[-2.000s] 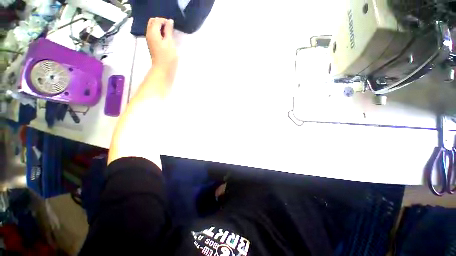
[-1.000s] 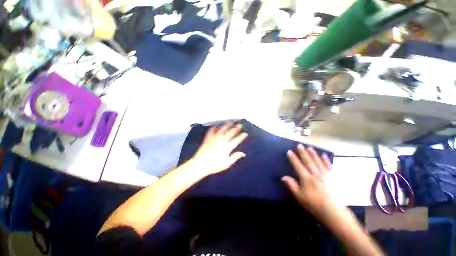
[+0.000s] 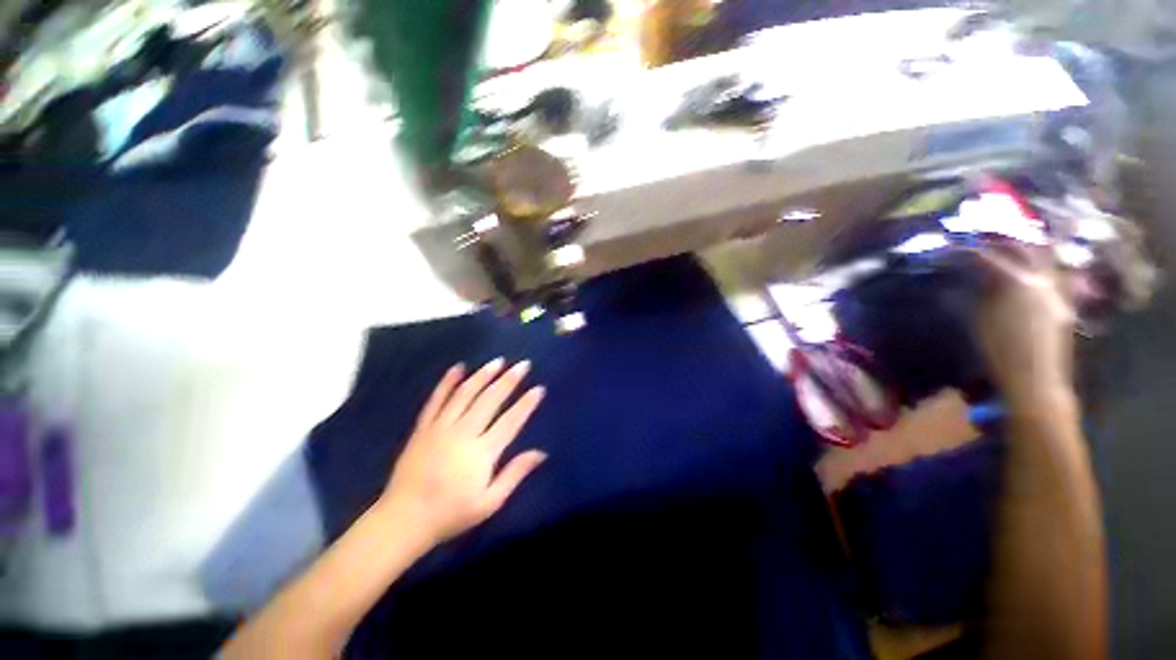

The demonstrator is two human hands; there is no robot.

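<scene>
A dark navy garment panel (image 3: 619,400) spreads over the table and under the head of the sewing machine (image 3: 722,206). A pale blue-grey piece (image 3: 271,535) shows at its left edge. My left hand (image 3: 458,451) lies flat on the panel with fingers apart, left of and below the needle area. My right hand (image 3: 1025,290) is out at the far right, over a blurred heap of navy pieces (image 3: 916,310). Its fingers are blurred, so I cannot tell whether it holds anything.
Red-handled shears (image 3: 838,393) lie between the panel and the navy heap. Stacked navy cloth (image 3: 174,194) is at the upper left. A purple slim case (image 3: 58,480) and part of a purple box (image 3: 13,464) are at the left edge. A brown cardboard piece (image 3: 903,445) sits below the shears.
The view has swung right. My right hand has left the panel and reached to the navy heap. The panel now extends under the machine head, with my left hand still on it.
</scene>
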